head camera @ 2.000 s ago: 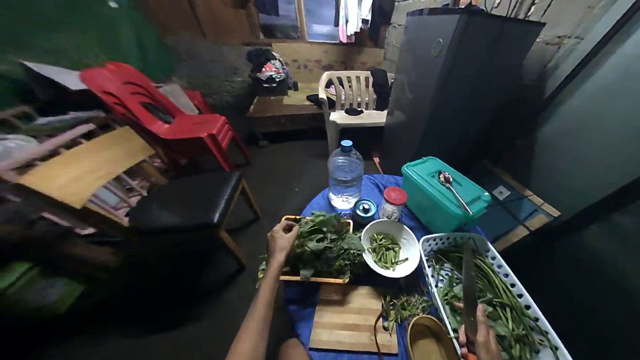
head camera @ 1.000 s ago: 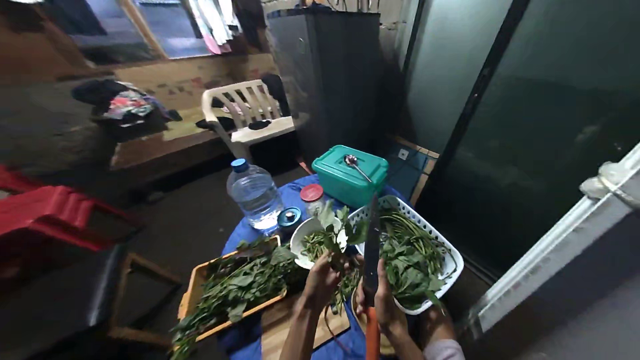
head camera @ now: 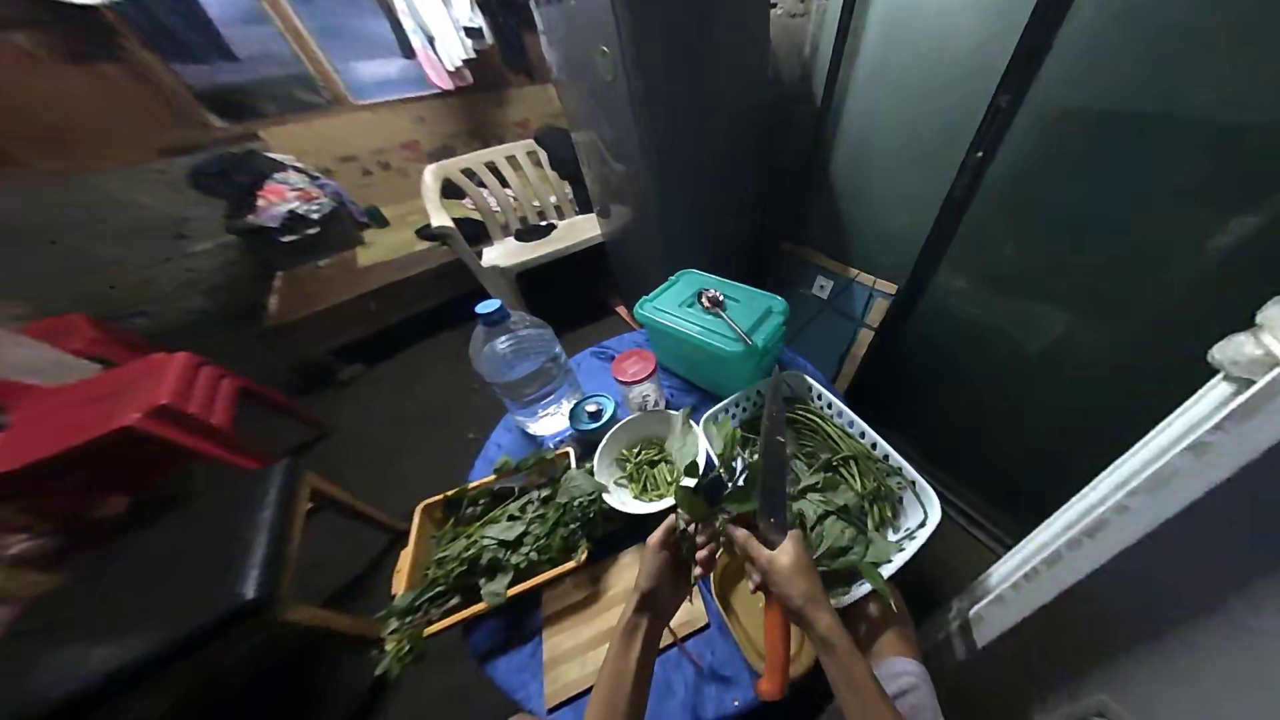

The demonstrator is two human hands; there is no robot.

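Note:
My left hand (head camera: pixel 668 565) is closed on a leafy green sprig (head camera: pixel 712 495) above the table. Beside it my right hand (head camera: pixel 785 570) holds a knife, its orange handle (head camera: pixel 775 645) under the palm and its blade (head camera: pixel 773 460) pointing up and away; the right fingertips also touch the sprig. Just beyond the hands is a white bowl (head camera: pixel 606 470) of cut green pieces (head camera: pixel 648 470). An orange tray (head camera: pixel 405 570) of leafy stems (head camera: pixel 510 535) lies to the left, a white perforated basket (head camera: pixel 925 510) of greens (head camera: pixel 835 490) to the right. Below are a wooden cutting board (head camera: pixel 580 620) and a tan bowl (head camera: pixel 740 610).
A water bottle (head camera: pixel 525 370), a red-lidded jar (head camera: pixel 637 380), a round blue-lidded container (head camera: pixel 593 413) and a teal box (head camera: pixel 710 330) with a spoon (head camera: pixel 725 315) stand at the back of the blue-covered table (head camera: pixel 500 650). Beyond is a plastic chair (head camera: pixel 510 200); a black-topped stool (head camera: pixel 200 530) stands left.
My left hand has left the greens in the orange tray and now holds a sprig near the white bowl. The knife hand has come beside it from the white basket. The view has turned right.

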